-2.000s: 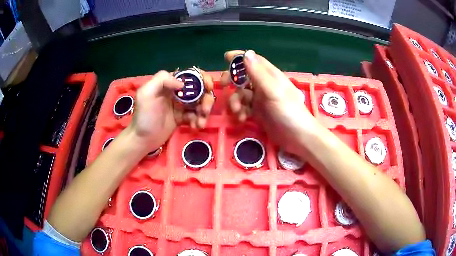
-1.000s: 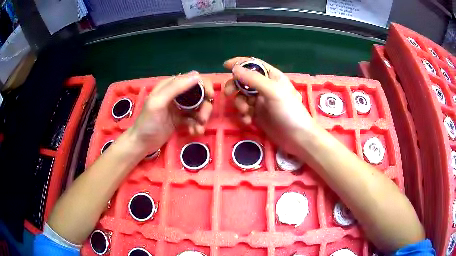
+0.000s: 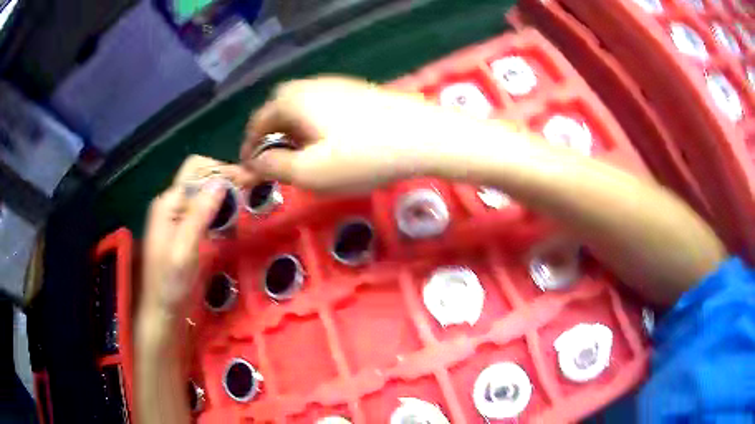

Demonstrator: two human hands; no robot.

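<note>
My left hand (image 3: 175, 228), blurred, has its fingers on a round smartwatch with a dark face (image 3: 223, 208) at the upper left of the red foam tray (image 3: 377, 323). My right hand (image 3: 319, 137) is beside it, fingers bent around a second smartwatch (image 3: 275, 146), of which only part of the rim and dark face shows. Another dark-faced watch (image 3: 263, 198) lies just below my right hand. More dark-faced watches (image 3: 283, 276) sit in pockets nearby. Silver watches (image 3: 454, 296) lie in the right-hand pockets.
Stacked red foam trays (image 3: 637, 108) with silver watches stand at the upper right. Another red-edged tray (image 3: 124, 310) with dark contents is at the left. The dark green bench (image 3: 132, 190) and paper sheets (image 3: 137, 70) are behind.
The view has turned and tilted. Both hands have come close together at the tray's upper left. The right hand has turned palm down over its watch.
</note>
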